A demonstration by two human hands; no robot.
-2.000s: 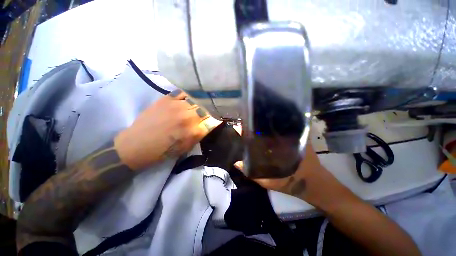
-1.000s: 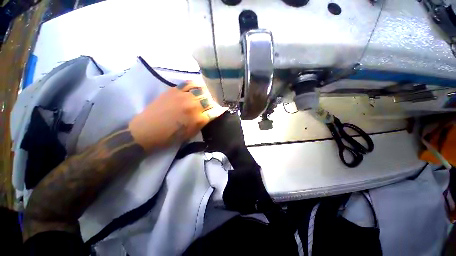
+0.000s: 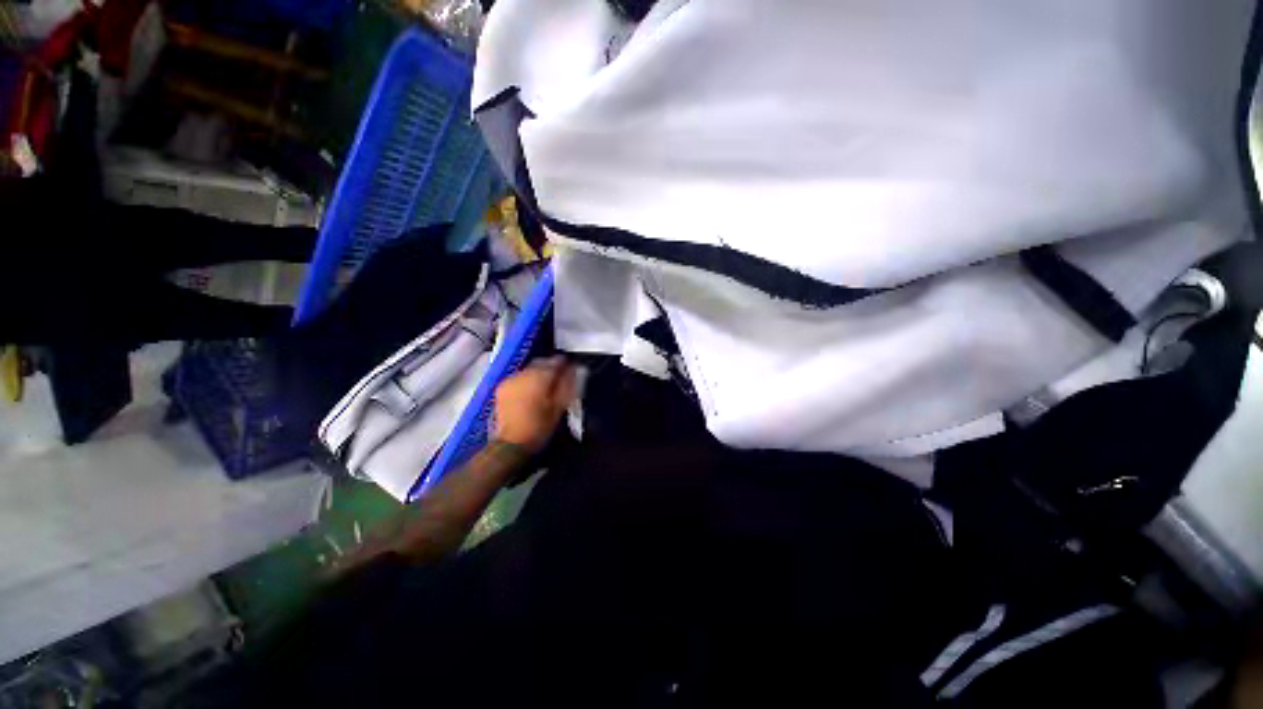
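Observation:
My left hand (image 3: 531, 405) is at the lower middle left, small and blurred, with fingers curled beside the rim of a blue plastic basket (image 3: 485, 381). A pale scrap edge shows at its fingertips; whether it is gripped I cannot tell. Large garment panels (image 3: 859, 153), white with black edging, fill the upper right and hang over my black-clothed lap. Pale, black-edged pieces (image 3: 416, 395) lie in the basket. My right hand is not in view.
Another blue basket (image 3: 402, 153) stands tilted behind. A dark blue crate (image 3: 243, 409) is on the pale floor (image 3: 125, 526) at left. A person's dark-clothed legs (image 3: 180, 277) show at far left. White-striped black fabric (image 3: 1025, 644) is at lower right.
The view has swung left and down from the sewing machine to the baskets. My left hand has left the needle area and is now beside the basket. The shears are out of view.

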